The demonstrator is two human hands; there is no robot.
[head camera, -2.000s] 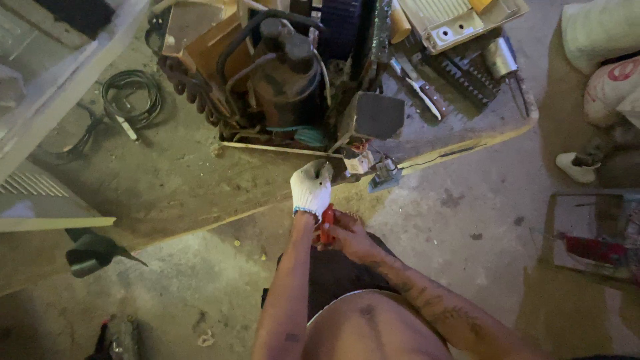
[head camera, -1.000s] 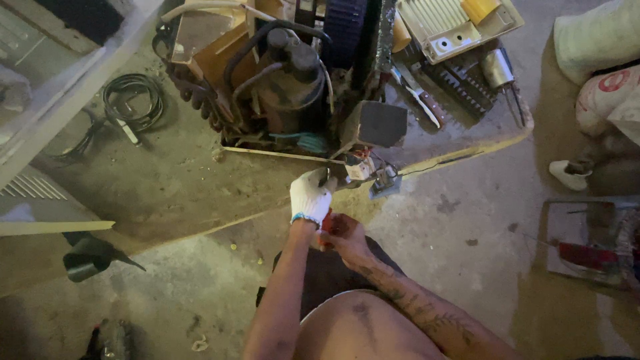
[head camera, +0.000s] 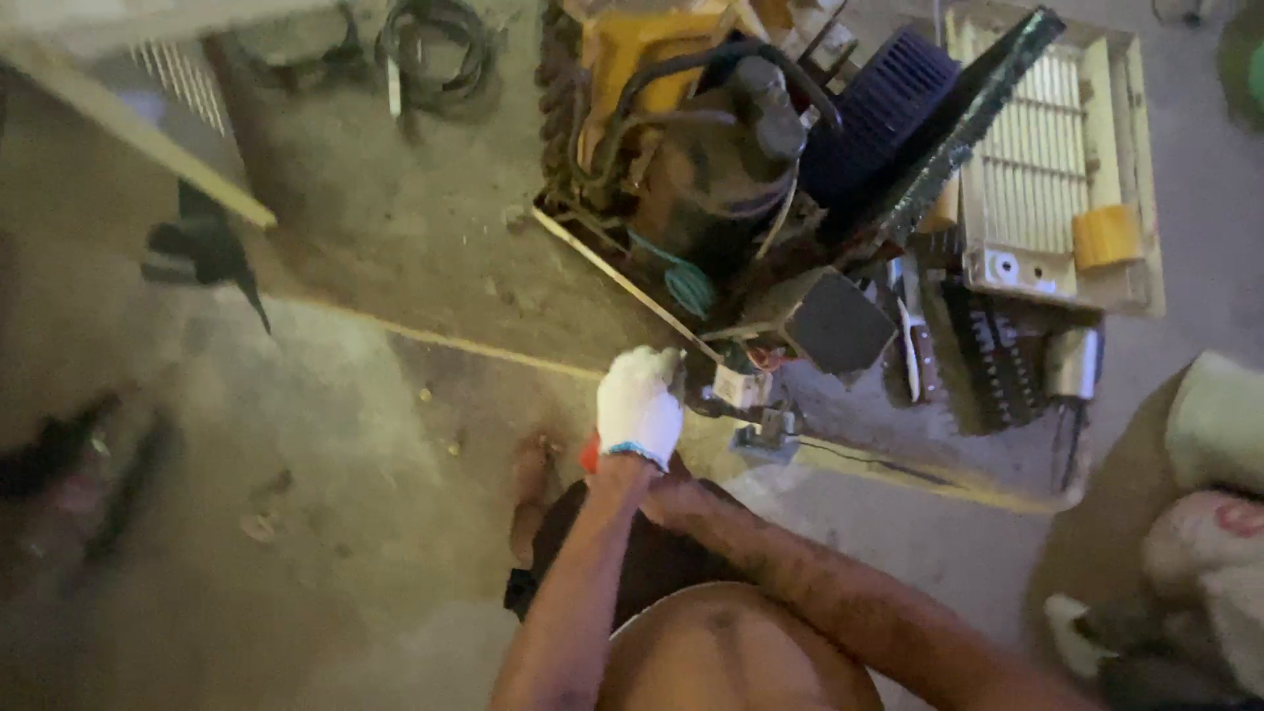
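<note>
My left hand (head camera: 640, 407), in a white knit glove with a blue cuff, is curled at the table's front edge, beside a small white part with wires (head camera: 743, 385); what its fingers hold is hidden. My bare right hand (head camera: 673, 491) lies under and behind the left wrist, fingers hidden. A bit of a red object (head camera: 590, 452) shows left of that wrist. Behind stands an opened air conditioner unit with a dark compressor (head camera: 716, 163), a blue blower wheel (head camera: 889, 109), a finned coil edge (head camera: 973, 128) and a dark-faced box (head camera: 841, 321). A small bluish part (head camera: 763, 441) sits at the table edge.
A cream grille panel (head camera: 1136, 178) with a tape roll (head camera: 1107, 237), a knife (head camera: 922, 363), a dark socket tray (head camera: 992, 365) and a metal cylinder (head camera: 1072, 361) lie to the right. Coiled black cable (head camera: 464, 59) is at back left. Sacks (head camera: 1210, 425) stand on the floor at right.
The view has turned and shifted. The right hand, in plain sight beside the red object before, is now mostly hidden behind the left wrist.
</note>
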